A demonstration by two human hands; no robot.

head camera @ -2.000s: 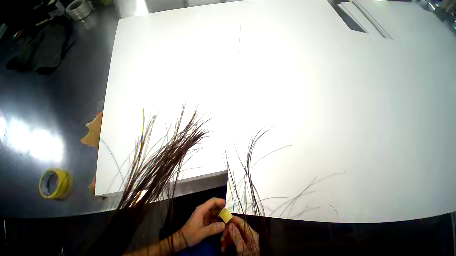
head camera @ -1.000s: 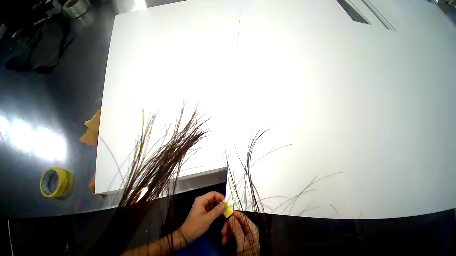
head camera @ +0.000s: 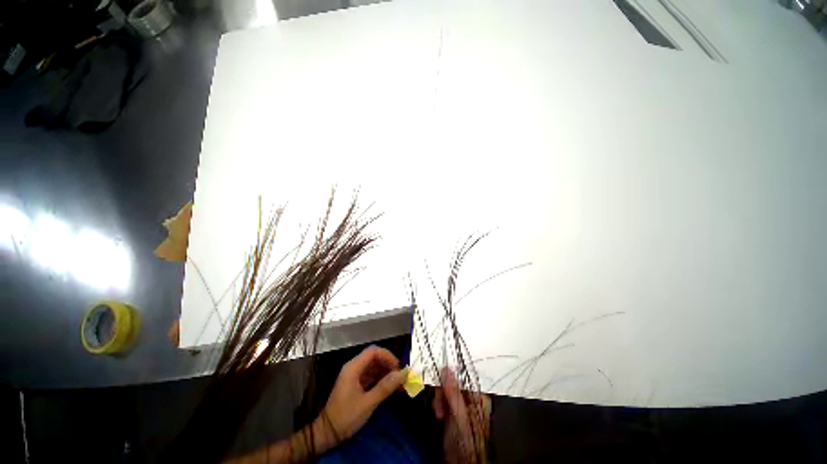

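Note:
A large white sheet (head camera: 580, 199) fills most of the view, its near left corner at the bottom middle. My left hand (head camera: 361, 395) pinches a small piece of yellow tape (head camera: 413, 381) between thumb and fingers at that corner. My right hand (head camera: 461, 417) is just right of the tape, partly behind dark hair strands, with fingertips at the sheet's near edge; whether it grips the sheet cannot be told. A second white sheet area (head camera: 290, 163) lies to the left.
A yellow tape roll (head camera: 110, 327) lies on the grey table (head camera: 145, 163) at left. A brown-orange scrap (head camera: 174, 234) shows beside the sheet's left edge. A dark crumpled cloth (head camera: 91, 91) and a pale roll (head camera: 150, 16) are at the far left. Dark hair strands hang across the lower view.
My right hand has moved from the yellow tape to the right, onto the sheet's near edge. My left hand still holds the tape at the corner. The view has shifted slightly.

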